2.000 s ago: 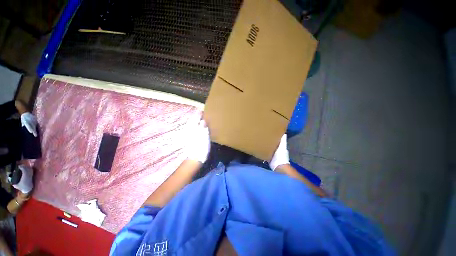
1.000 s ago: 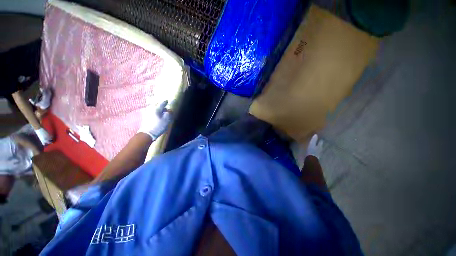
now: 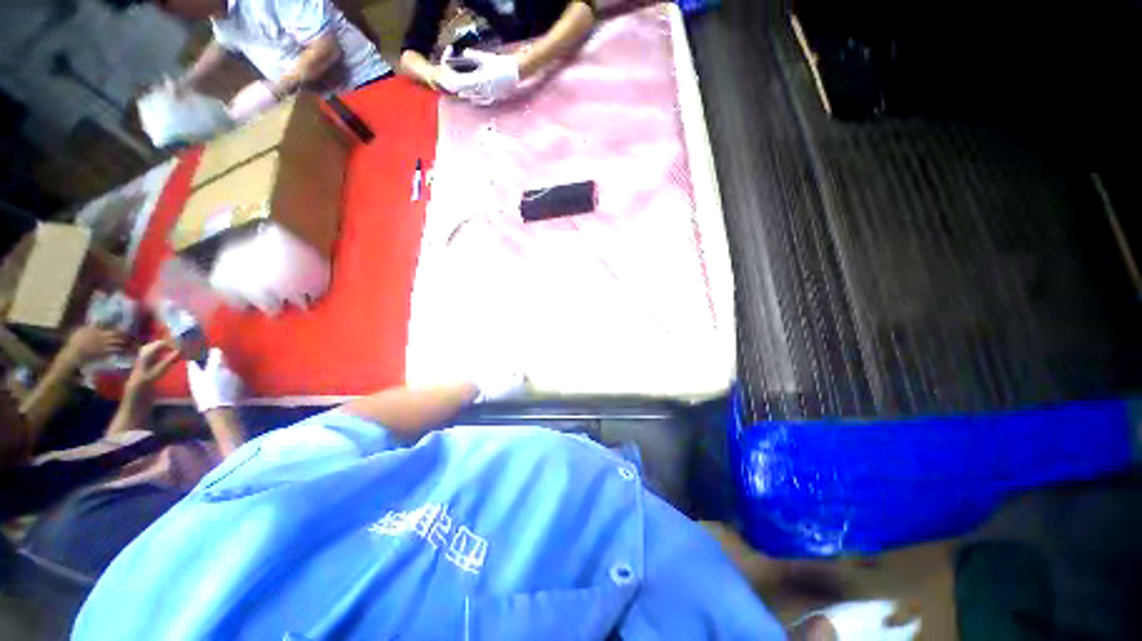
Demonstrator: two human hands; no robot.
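My left hand (image 3: 501, 383), in a white glove, is at the near edge of the pink-wrapped table (image 3: 589, 313); glare hides its fingers. My right hand (image 3: 870, 621), also white-gloved, is blurred and cut off by the bottom edge. It is beside a brown cardboard sheet (image 3: 920, 576) below the conveyor's end; I cannot tell whether it touches the sheet. A black rectangular block (image 3: 559, 200) lies alone on the pink wrap, with a thin pale line on it.
A mesh conveyor (image 3: 864, 288) runs along the right, with a blue-wrapped end (image 3: 877, 476). An open carton (image 3: 269, 175) and a marker pen (image 3: 417, 179) are on the red cover (image 3: 376, 263). Gloved people work at the far side and left. A dark green object (image 3: 1002, 595) is bottom right.
The view has swung left, showing more of the red cover, carton and people. The cardboard sheet, earlier held up and then lower beside the conveyor, now shows only at the bottom edge.
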